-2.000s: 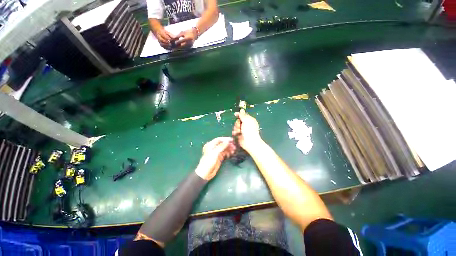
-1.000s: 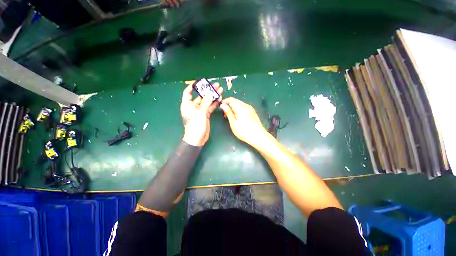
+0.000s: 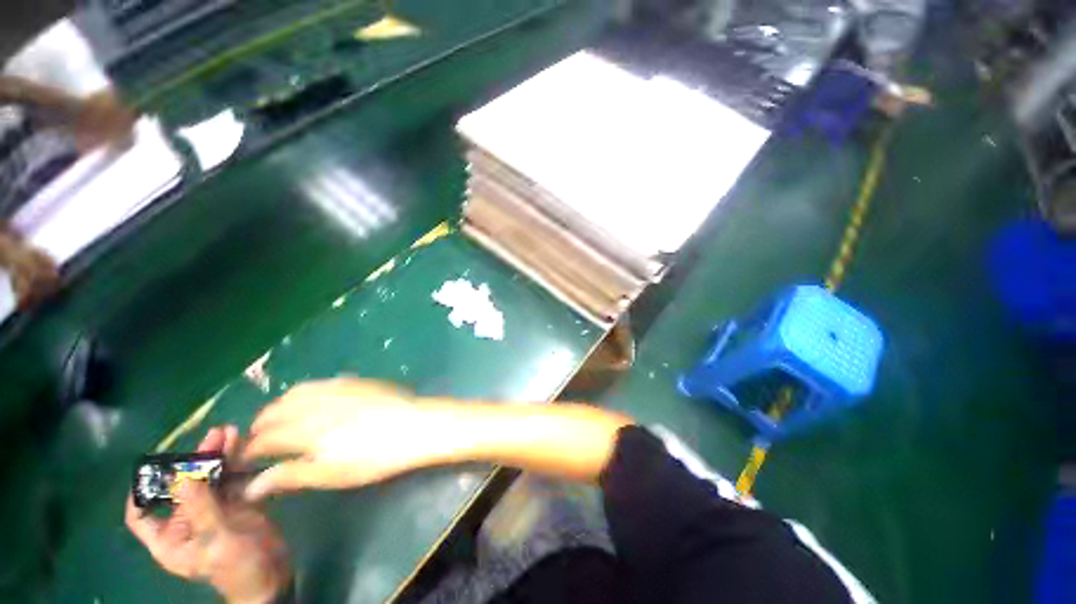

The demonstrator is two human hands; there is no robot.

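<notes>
A small black adapter case (image 3: 177, 474) with a circuit board and a yellow part showing lies in my left hand (image 3: 212, 537), at the lower left. My left fingers and thumb hold it, with its open face up. My right hand (image 3: 325, 437) is just right of it, with its fingertips close to the case's right end. Something dark shows between the two hands, blurred. I cannot tell if my right fingers grip it.
A crumpled white patch (image 3: 470, 308) lies on the green bench (image 3: 537, 342). A stack of boards with a white top sheet (image 3: 614, 148) stands beyond it. A blue stool (image 3: 826, 342) is at the right. Another person's hands (image 3: 100, 122) are at the upper left.
The view has swung to the right, so my hands and the case now appear at the lower left. The case's face now shows a yellow part. The left pile of units is out of view.
</notes>
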